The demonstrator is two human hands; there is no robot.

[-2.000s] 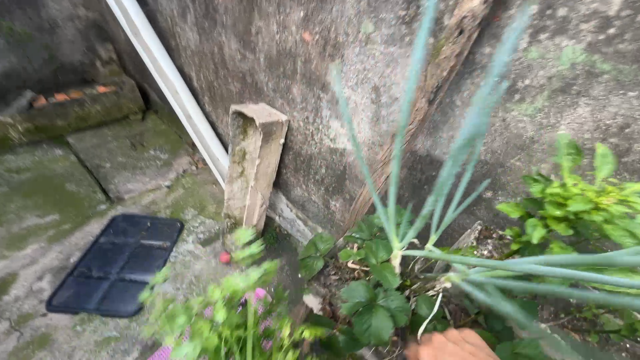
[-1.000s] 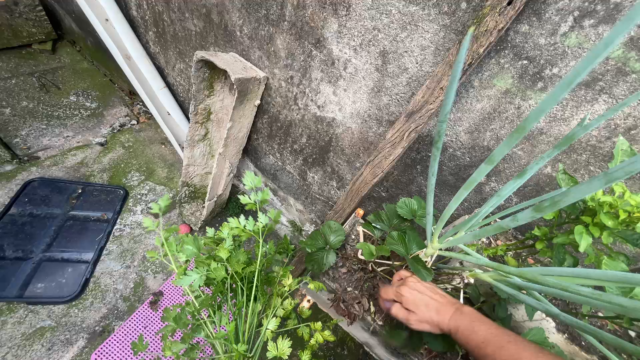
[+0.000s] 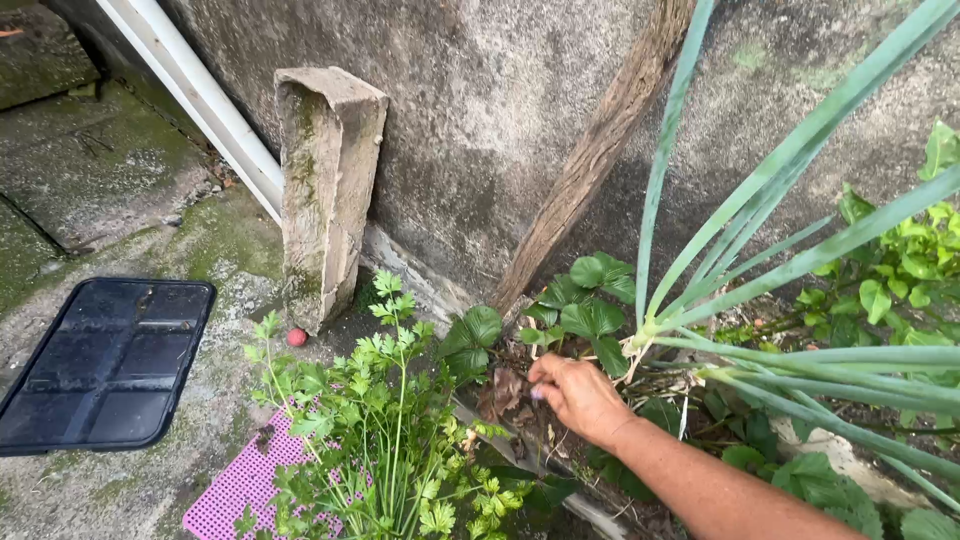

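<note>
My right hand (image 3: 577, 397) reaches in from the lower right, over dry brown leaves (image 3: 506, 394) in the soil bed. Its fingers are bent toward the leaves; whether they pinch anything is hard to tell. Just beyond the fingertips grow strawberry-like leaves (image 3: 592, 319). To the right of the hand, long green onion stalks (image 3: 645, 330) fan out from their pale base. A leafy parsley or celery plant (image 3: 397, 420) stands to the left of the hand. My left hand is out of view.
A weathered wooden pole (image 3: 585, 165) leans on the concrete wall (image 3: 465, 112). An upright rough trough (image 3: 330, 195) stands by a white gutter pipe (image 3: 202, 105). On the ground lie a black tray (image 3: 112, 360), a red ball-like thing (image 3: 297, 337) and a purple perforated mat (image 3: 247, 480).
The right hand, only partly in view two seconds ago, now shows fully over the dry leaves. The view has moved downward since the earliest frame.
</note>
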